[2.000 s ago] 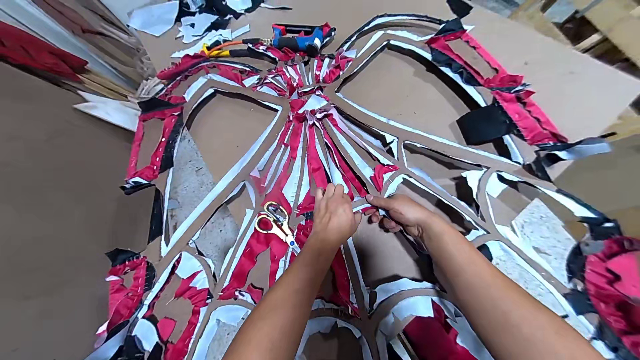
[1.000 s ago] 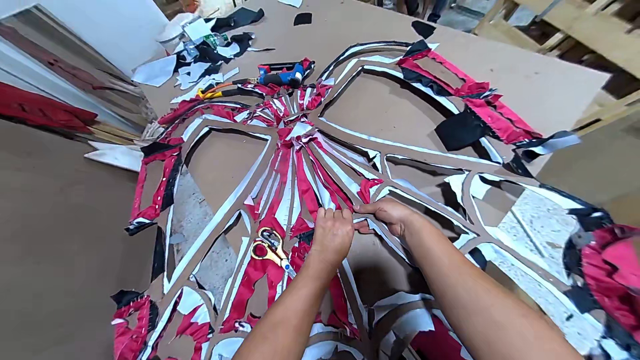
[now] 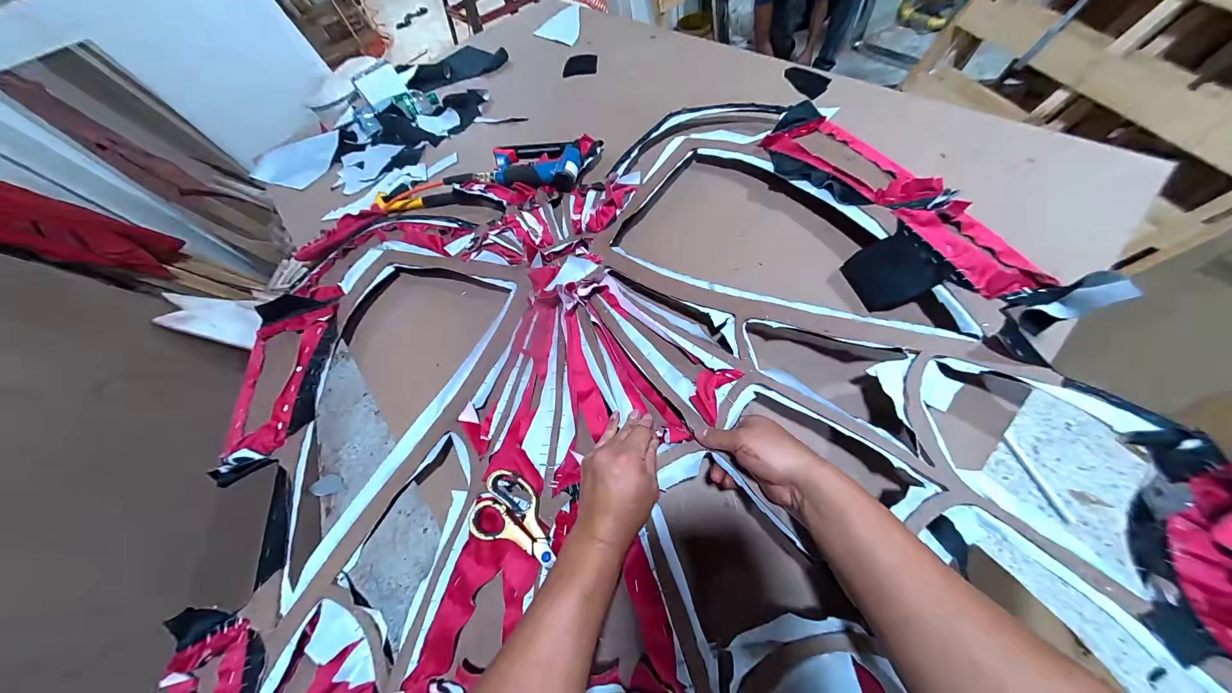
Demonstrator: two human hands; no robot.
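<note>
A cut-out board frame point(image 3: 674, 279) with stapled strips of white, red and black fabric lies across the work surface. My left hand point(image 3: 621, 472) rests on the red fabric point(image 3: 585, 371) near the middle, fingertips pressed to its edge; whether it pinches the cloth I cannot tell. Just right of it, my right hand point(image 3: 765, 462) grips a curved rib of the frame, thumb on top and fingers underneath in the opening. Gold-handled scissors point(image 3: 510, 520) lie on the red strips left of my left hand. Behind the fabric bundle lies a blue and black pneumatic stapler point(image 3: 549, 166).
Fabric scraps point(image 3: 404, 125) and a clear bottle are heaped at the back left of the brown board table point(image 3: 693, 77). A loose black patch point(image 3: 895, 269) sits on the frame at right. Wooden pallets point(image 3: 1107, 58) stand back right. A person's legs point(image 3: 804, 29) show beyond the table.
My left hand's fingers have shifted slightly along the fabric edge; my right hand remains at the same rib. The scissors and stapler have not moved.
</note>
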